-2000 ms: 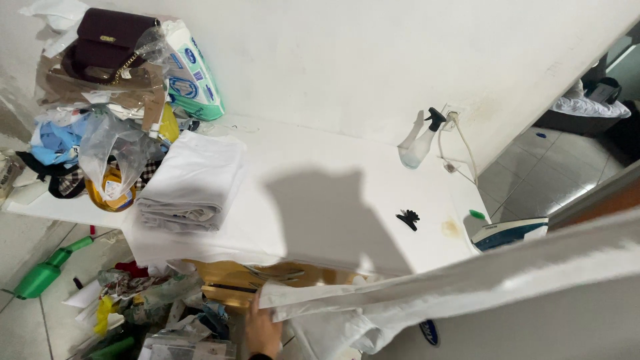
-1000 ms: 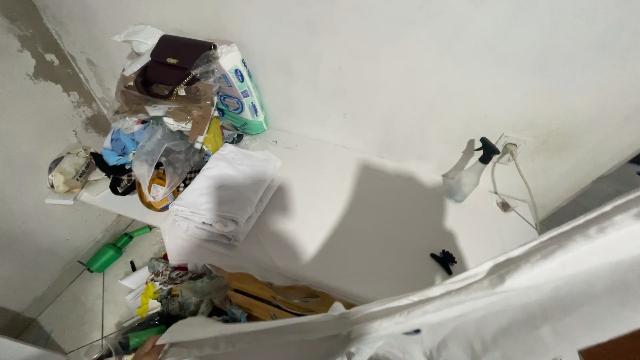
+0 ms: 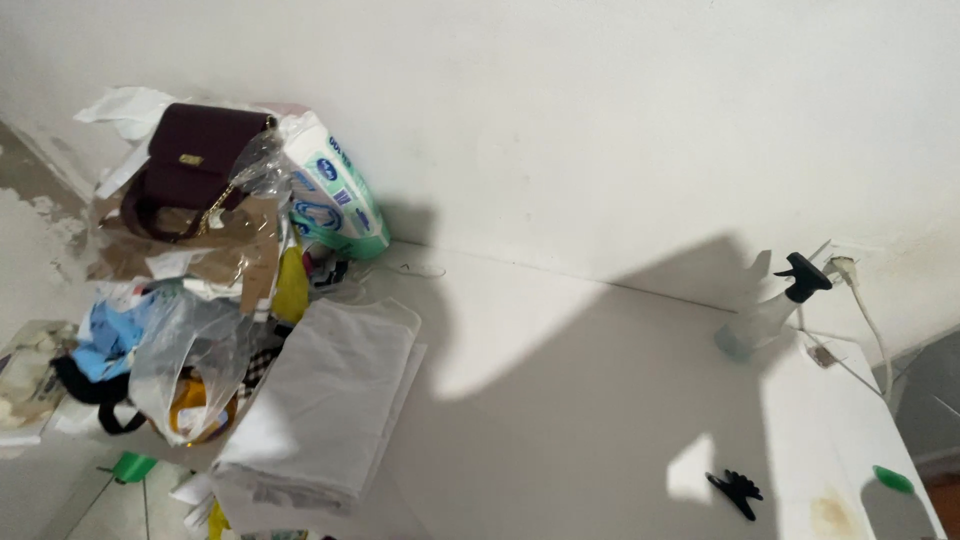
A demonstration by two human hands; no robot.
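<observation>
Neither of my hands shows in the head view now. A folded stack of white cloth [image 3: 322,405] lies on the white tabletop [image 3: 585,420], at its left part. Toward the right end, a clear spray bottle with a black trigger head [image 3: 765,322] stands near the wall. A black claw hair clip [image 3: 736,491] lies at the lower right, and a small green object [image 3: 892,478] sits near the table's right edge.
Left of the cloth are a clear plastic bag [image 3: 191,352], blue fabric [image 3: 116,337] and a dark burgundy handbag [image 3: 199,157] on piled items. A green and white plastic package [image 3: 337,195] leans by the wall. A white cord [image 3: 866,322] hangs from the wall outlet.
The long white cloth that crossed the lower part of the view is out of sight, and so is the hand at its edge. The folded stack stays on the table.
</observation>
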